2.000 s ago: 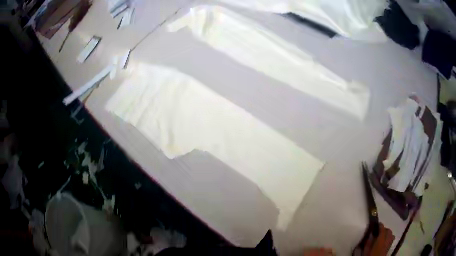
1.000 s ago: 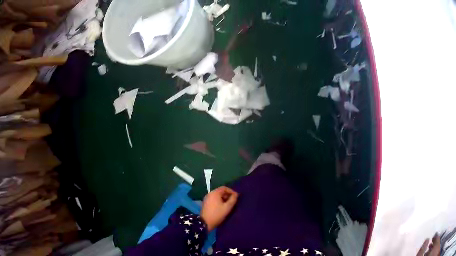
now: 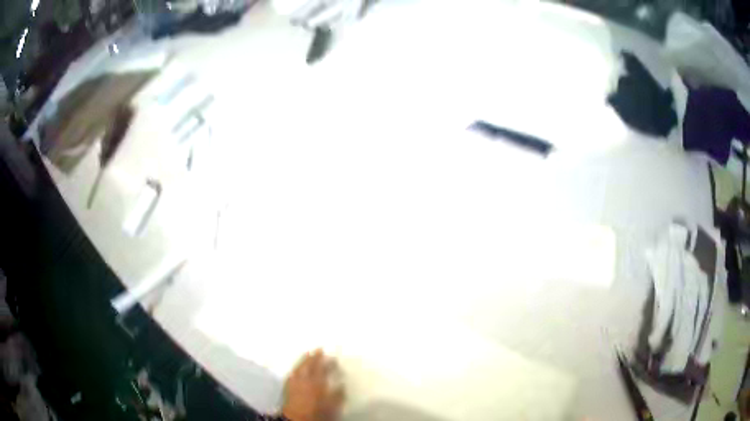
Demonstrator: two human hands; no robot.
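White cloth [image 3: 493, 378] lies across the front of the pale table, its outline mostly washed out by glare. My left hand [image 3: 315, 386] is at the bottom edge of the view, left of the middle, over the near edge of the white cloth. It is blurred, and whether its fingers grip the cloth does not show. My right hand is not in view. The dark shears [image 3: 631, 385] lie at the lower right, cut off by the picture's bottom edge.
A dark bar weight [image 3: 511, 138] lies farther back. White strips on brown cloth [image 3: 681, 296] are stacked at the right. Brown pieces [image 3: 90, 111] and small cards [image 3: 142, 208] are at the left. Dark cloth [image 3: 643, 97] is at the back right. The green floor lies beyond the left edge.
The view has swung from the green floor and bucket back to the table. My left hand, earlier over my lap, now is at the near cloth. The fingers at the right edge have left the view.
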